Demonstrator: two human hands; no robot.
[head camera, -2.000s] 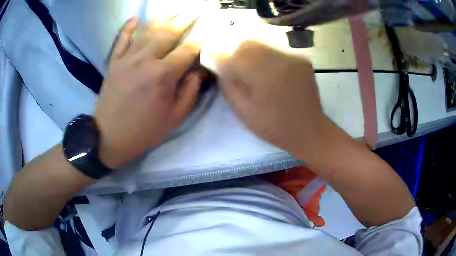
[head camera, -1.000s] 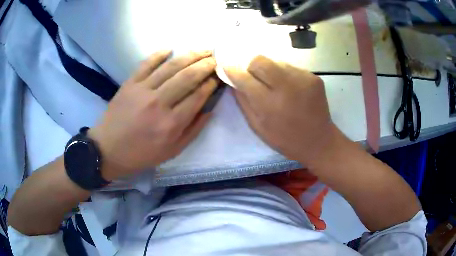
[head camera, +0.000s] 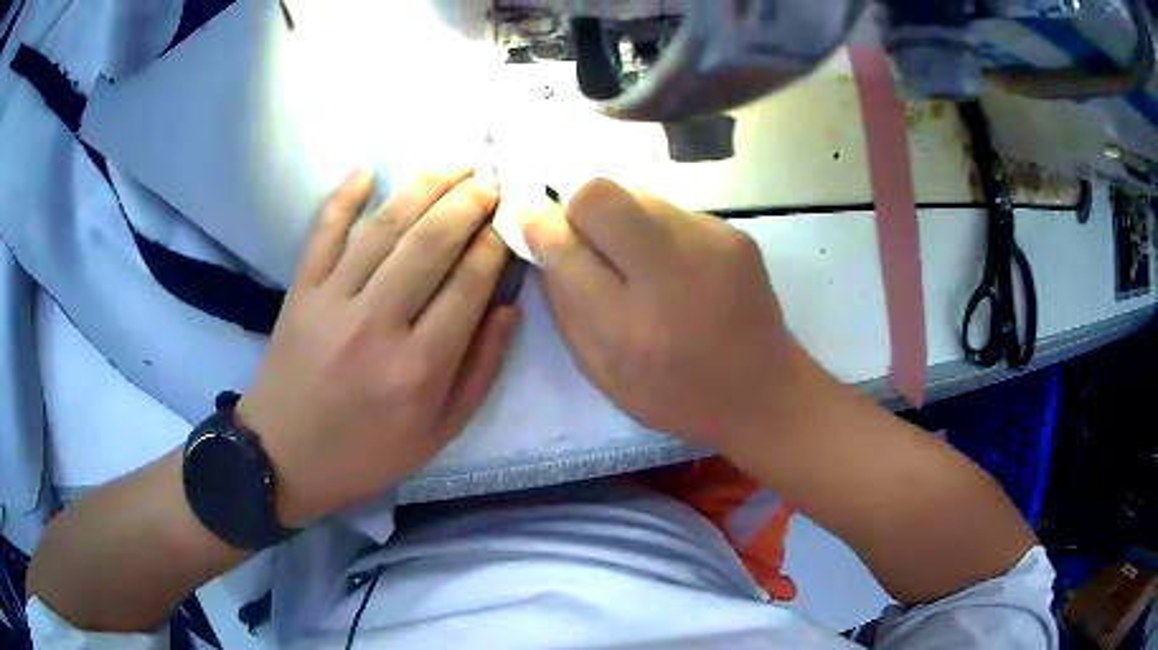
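A pale grey-blue fabric panel (head camera: 191, 140) with dark bands lies at the left of the white table, its right part washed out by the lamp glare. My left hand (head camera: 394, 305) lies flat on the panel, fingertips at its edge. My right hand (head camera: 660, 305) pinches a small pale edge of fabric (head camera: 513, 226) between thumb and forefinger, close beside my left fingertips. A small dark piece (head camera: 509, 282) shows under my left fingers. The sewing machine head (head camera: 724, 57) is above my hands; its needle area is hard to make out in the glare.
A dusty pink strip (head camera: 893, 229) hangs over the table's front edge right of my right hand. Black scissors (head camera: 1001, 286) lie farther right. A measuring band (head camera: 572, 472) runs along the front edge. Orange cloth (head camera: 759, 540) shows at the lap, and a blue crate (head camera: 1016, 438) below right.
Since the first frame, my left hand has flattened on the panel and its fingers have come together. My right thumb and forefinger now pinch a pale edge. The whole view has shifted slightly.
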